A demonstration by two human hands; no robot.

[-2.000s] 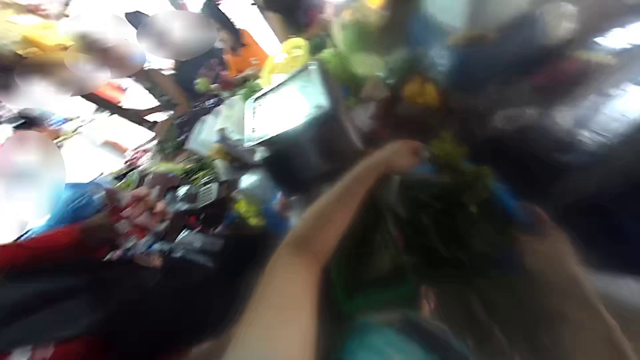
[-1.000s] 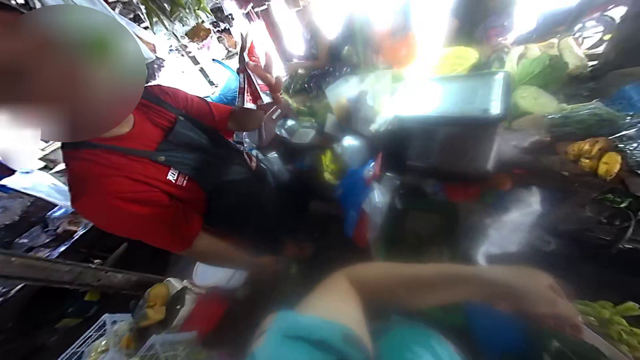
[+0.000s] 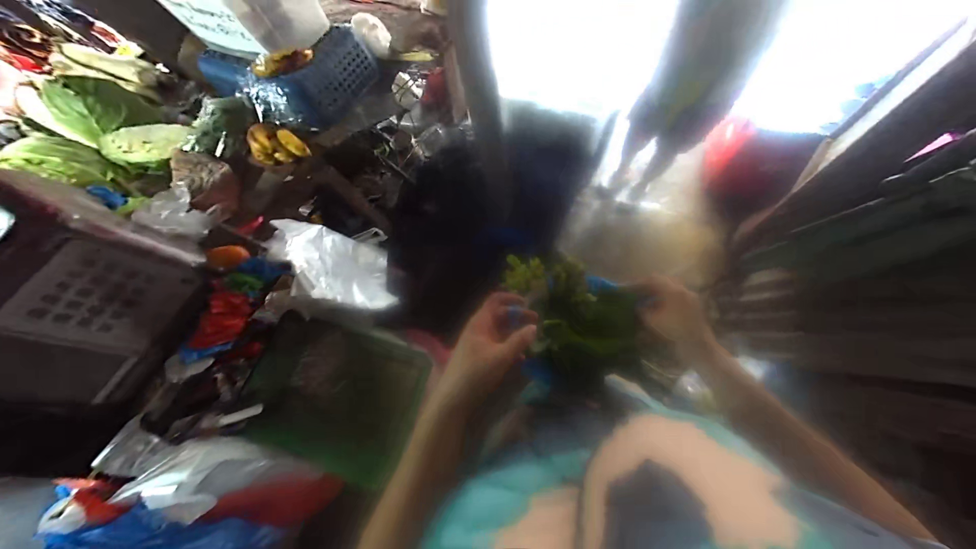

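Both my hands are in front of my body at a bunch of leafy greens (image 3: pixel 583 324), which sits in a blue plastic bag (image 3: pixel 540 371). On the left side, my left hand (image 3: pixel 497 335) has its fingers curled on the bag's rim near the yellow-green tips. My right hand (image 3: pixel 671 309) pinches the blue rim on the opposite side. Blur hides the exact finger contact and the bottom of the bag.
Left of me stand a green crate (image 3: pixel 335 389), a grey perforated crate (image 3: pixel 99 297) and crumpled plastic bags (image 3: pixel 206 488). Farther off are cabbages (image 3: pixel 91 133), small bananas (image 3: pixel 276 145) and a blue basket (image 3: pixel 335 76). Wooden boards (image 3: pixel 862 305) rise at right.
The view has swung far to the right, and the person in red is out of it. Both my hands now show at the greens; one second ago only one forearm was plainly seen.
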